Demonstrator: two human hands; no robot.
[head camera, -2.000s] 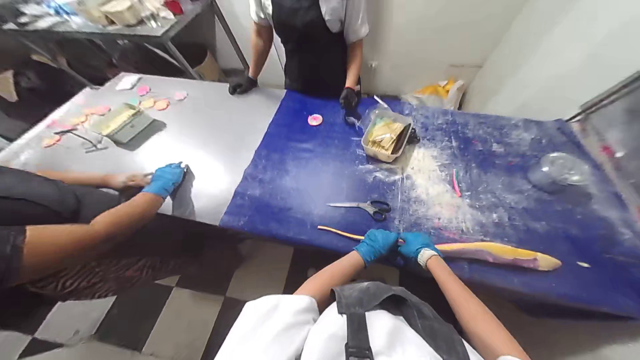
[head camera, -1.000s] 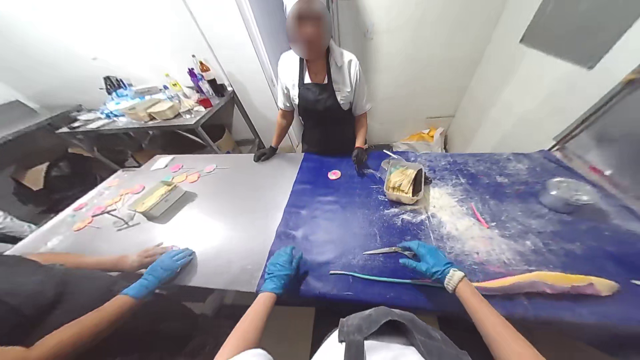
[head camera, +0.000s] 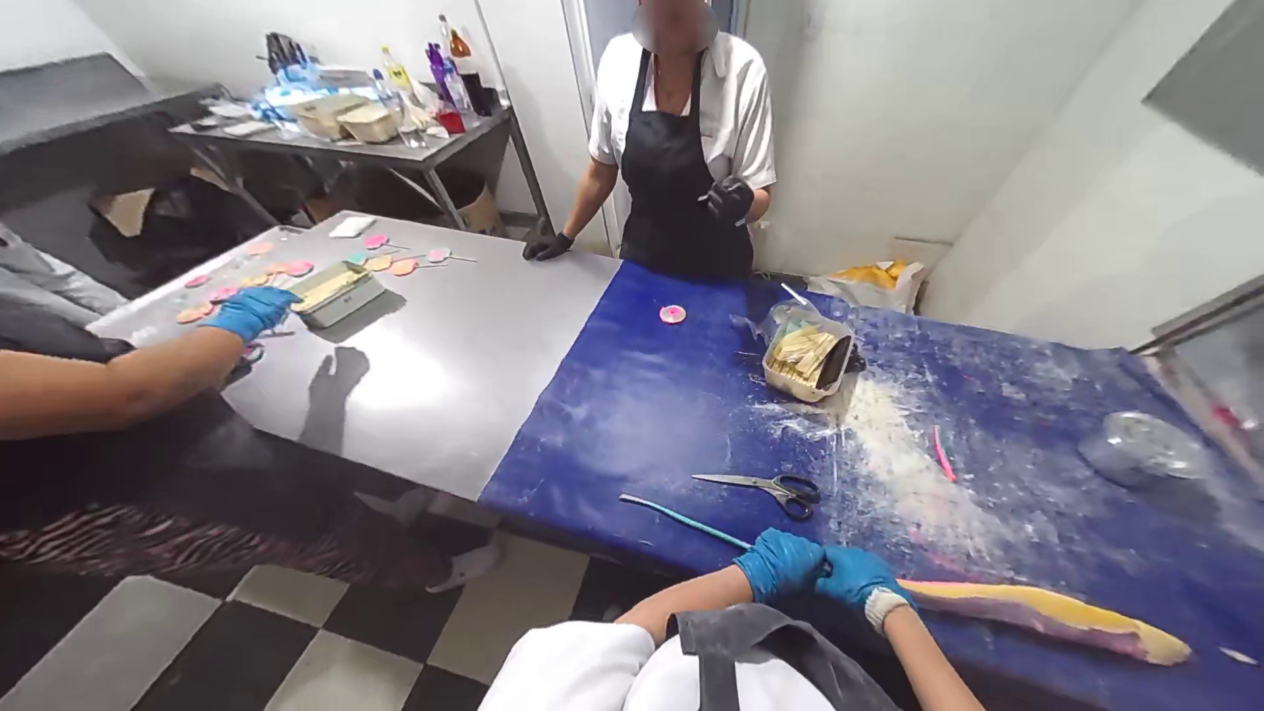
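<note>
Both my hands wear blue gloves and meet at the near edge of the blue-covered table. My left hand (head camera: 780, 564) is closed around a thin blue-green rope of candy or dough (head camera: 681, 517), whose free end points left. Right beside it, my right hand (head camera: 861, 577) grips the thicker part, which continues right as a long yellow, pink and purple roll (head camera: 1052, 610). Scissors (head camera: 765, 486) with black handles lie just beyond my hands. Farther back are a tub of wooden sticks (head camera: 808, 357), a thin pink strip (head camera: 944, 454) and a round pink piece (head camera: 672, 314).
White powder (head camera: 913, 474) covers part of the blue sheet; a clear round container (head camera: 1150, 446) is at right. A co-worker in a black apron stands across the table. Another's blue-gloved hand (head camera: 255, 312) is at a stick box (head camera: 341, 296) among lollipops (head camera: 403, 267) on the metal table.
My left hand has come off the table surface onto the rope. My right hand has let go of the scissors, which now lie on the sheet. The left co-worker's gloved hand has moved to the stick box.
</note>
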